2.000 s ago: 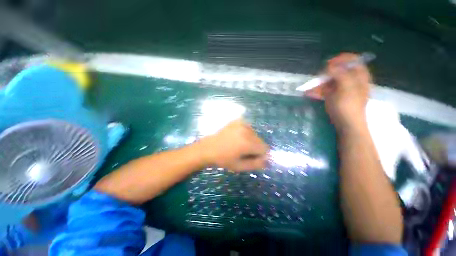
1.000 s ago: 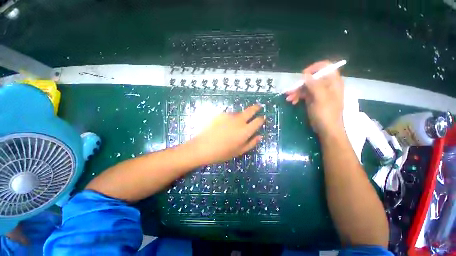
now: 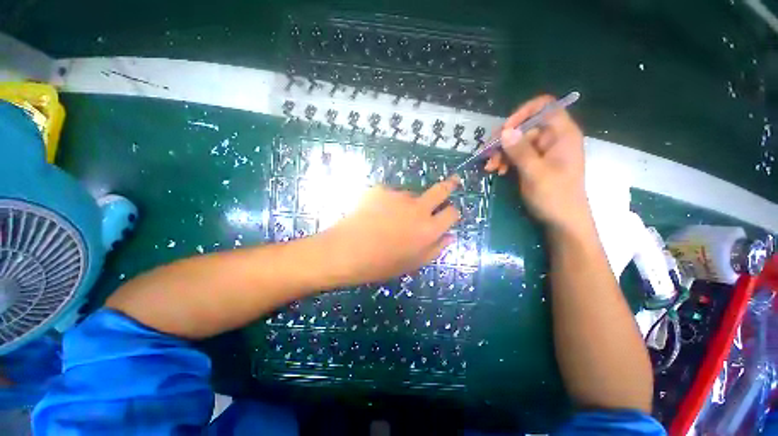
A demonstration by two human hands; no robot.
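My right hand [image 3: 546, 166] holds the thin metal tweezers [image 3: 531, 123] like a pen. Their tips point down and left, close to my left index fingertip. My left hand [image 3: 392, 232] lies over the clear blister tray [image 3: 367, 341], palm down, index finger extended; whether it pinches a tiny part cannot be told. The tray has rows of pockets with small dark parts, and strong glare hides its upper left. A second blister tray [image 3: 392, 64] lies beyond it, across the white strip, with a row of small dark components [image 3: 375, 125] showing against the white.
A light blue fan [image 3: 43, 247] stands at left with a yellow object [image 3: 38, 111] behind it. At right are a white paper or wipe [image 3: 607, 209], a pale bottle [image 3: 708, 253], a looped cable [image 3: 665, 336] and a red bin [image 3: 712, 366] with clear plastic. White specks dot the green bench.
The view has shifted and steadied. My left hand has opened from a closed shape and extended its fingers. My right hand has brought the tweezer tips from the white strip towards the left fingertip.
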